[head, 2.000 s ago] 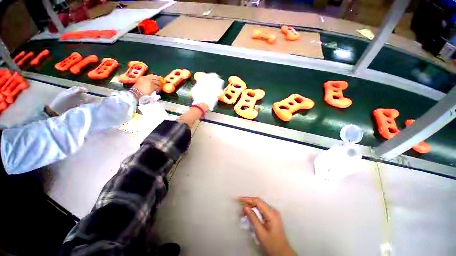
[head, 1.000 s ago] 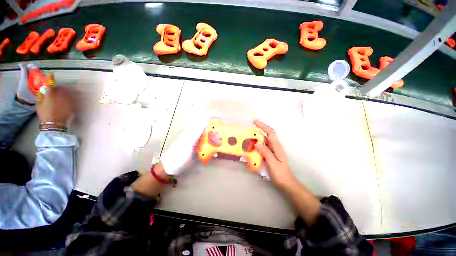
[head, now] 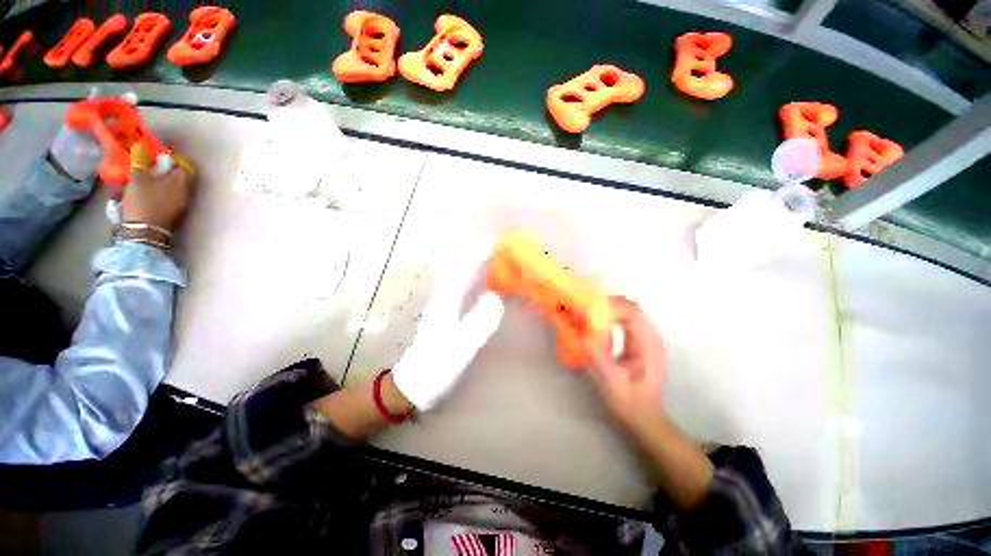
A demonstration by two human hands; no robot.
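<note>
An orange controller grip shell (head: 547, 287) is held tilted above the bench, its left end higher in the view and its right end lower. My left hand (head: 448, 339), in a white glove with a red wrist band, is at the shell's left end and grips it. My bare right hand (head: 634, 367) holds the right end, with a bit of white cloth (head: 618, 341) showing at the fingers. The shell is slightly blurred, and the fingers behind it are hidden.
The green conveyor belt (head: 494, 103) beyond the bench (head: 522, 434) carries several orange shells. A whitish bottle (head: 750, 230) stands right by the slanted post (head: 924, 174); another bottle (head: 299, 136) stands left. A neighbour's hands (head: 152, 196) hold an orange shell (head: 117, 136) at far left.
My left hand came back from the belt with a shell, and both hands took hold of it. Since then the shell has turned from facing up flat to a slanted, edge-on pose.
</note>
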